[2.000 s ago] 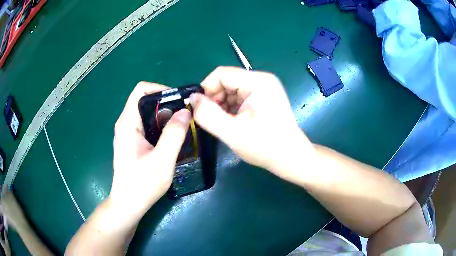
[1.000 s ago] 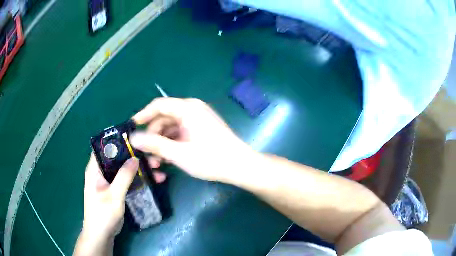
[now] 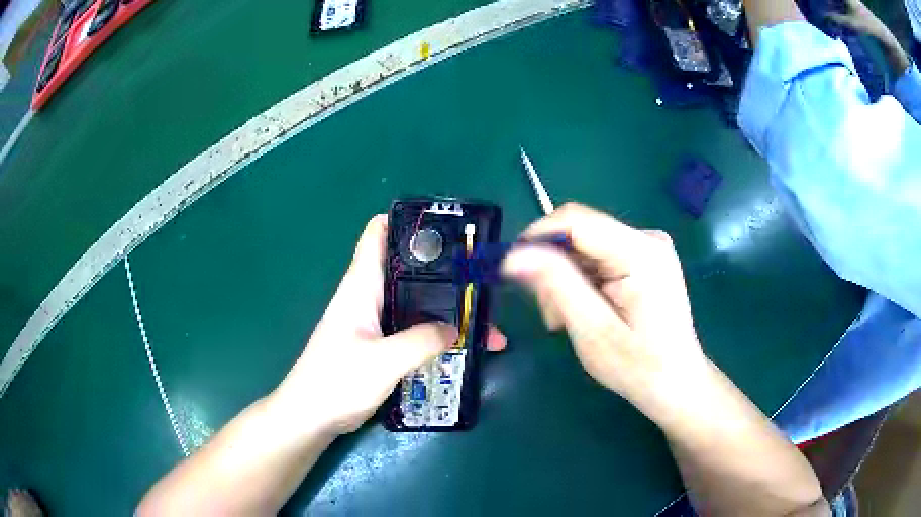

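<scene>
My left hand holds the open black phone body upright in view, thumb across its middle. A silver round part sits in its upper half, a yellow flex cable runs down its right side, and a silvery circuit board fills the lower end. My right hand grips a dark blue cover plate, blurred, over the phone's upper right edge. Whether the plate touches the phone I cannot tell. White-silver tweezers or a pointed tool show just beyond my right hand, their near end hidden.
One loose cover plate lies at right. A pile of cover plates with phones is at upper right, beside a person's light blue sleeve. A whitish curved rail crosses beyond. A waiting phone and red tray lie behind it.
My right hand now has a dark blue plate in its fingers. One of the two loose plates at right is gone from its place. The neighbour's sleeve has drawn back, and the view has shifted.
</scene>
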